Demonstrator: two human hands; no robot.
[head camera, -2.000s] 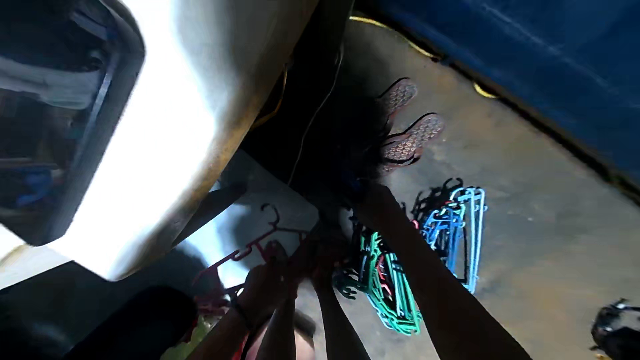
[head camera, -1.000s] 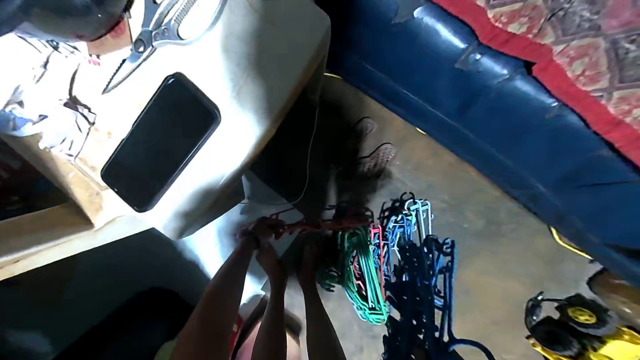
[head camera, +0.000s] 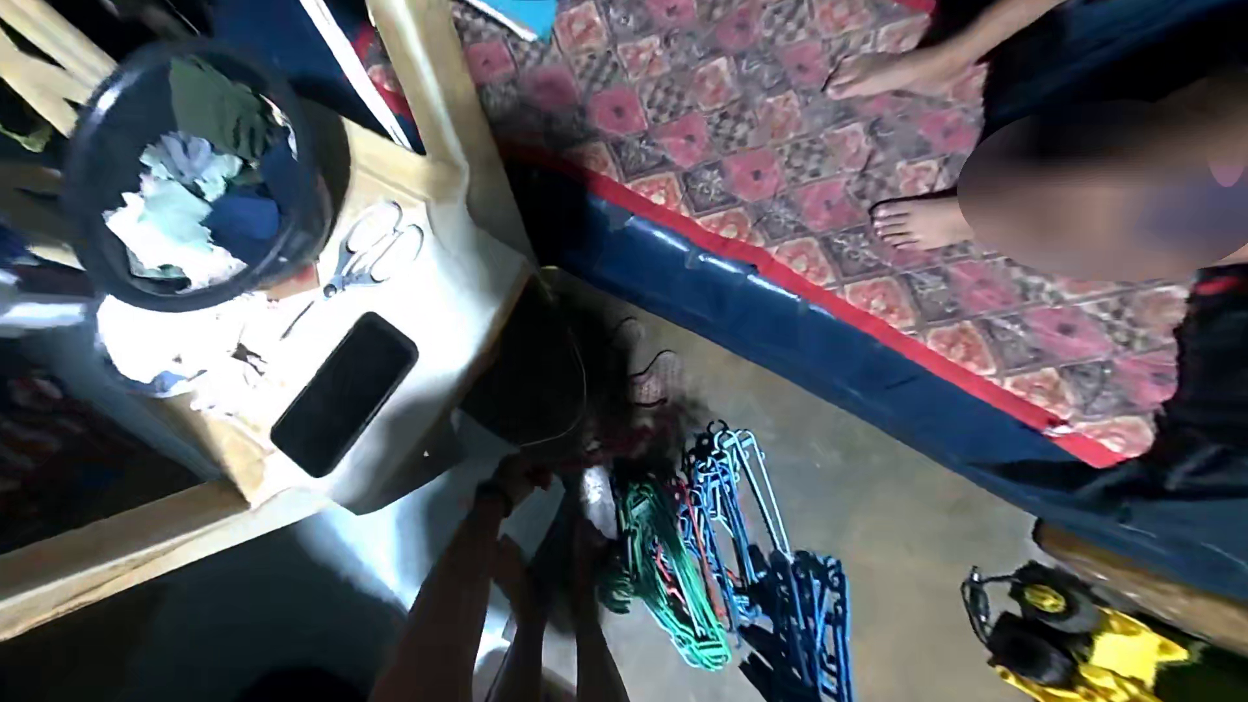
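My left hand, with a dark band at the wrist, is closed around a dim red plastic clothes hanger. The hanger reaches right, towards a pair of sandals in shadow. Two more limbs rise beside the left forearm; my right hand seems to be at the end of the rightmost one, too dark to show its fingers or any hold. Just right of it, green plastic hangers lie bunched on the floor. Light blue hangers and dark blue hangers lie beyond them.
At left, a worktable holds a black phone, scissors and a dark bucket of cloth scraps. A blue-sided platform with a patterned cover runs across the right; a person's bare feet rest there. A yellow-black object lies lower right.
The view has swung to take in more of the table and platform. The right arm, stretched over the green hangers two seconds ago, has drawn back left. Dark blue hangers now lie beside the light blue ones.
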